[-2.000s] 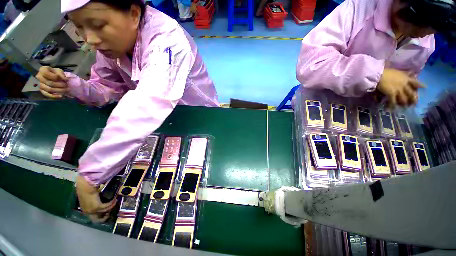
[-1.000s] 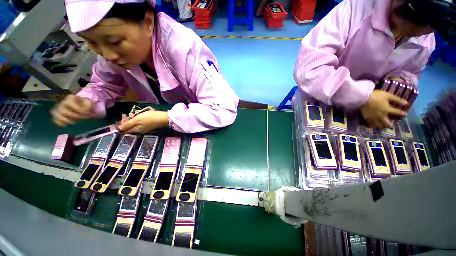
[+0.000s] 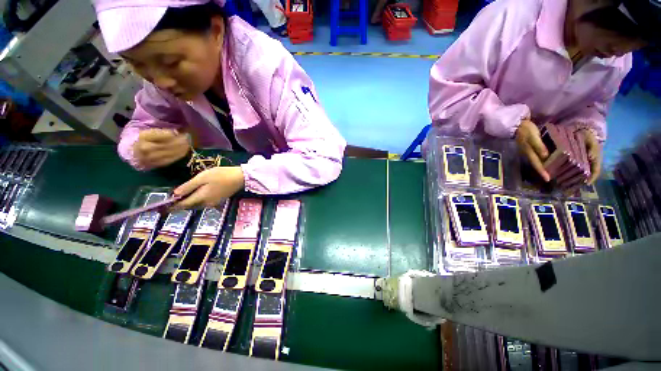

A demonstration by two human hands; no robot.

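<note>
Neither of my hands is in view. Nearest in front lie open flip phones [image 3: 273, 269] in a clear tray on the green belt [image 3: 341, 243], with pink keypad halves away from me and dark screens in gold frames nearer. At left, a worker's hand [image 3: 210, 187] holds a thin open phone [image 3: 141, 210] tilted over the tray; that worker's other hand is raised and closed. At right, another worker's two hands hold a stack of closed phones [image 3: 567, 156] above a clear tray [image 3: 437, 217] with two rows of closed phones [image 3: 507, 221].
A pink block [image 3: 89, 213] stands at the left of the belt. A small tangled pile [image 3: 206, 161] lies by the left worker's arm. A large grey bar [image 3: 536, 301] crosses the lower right. Dark stacks stand at far right. Red bins [image 3: 298, 22] and a blue stool are behind.
The left worker took up a phone, and its far end now sits lower; the raised hand moved right. The right worker lifted the stack off the tray, and phones left the tray's back row.
</note>
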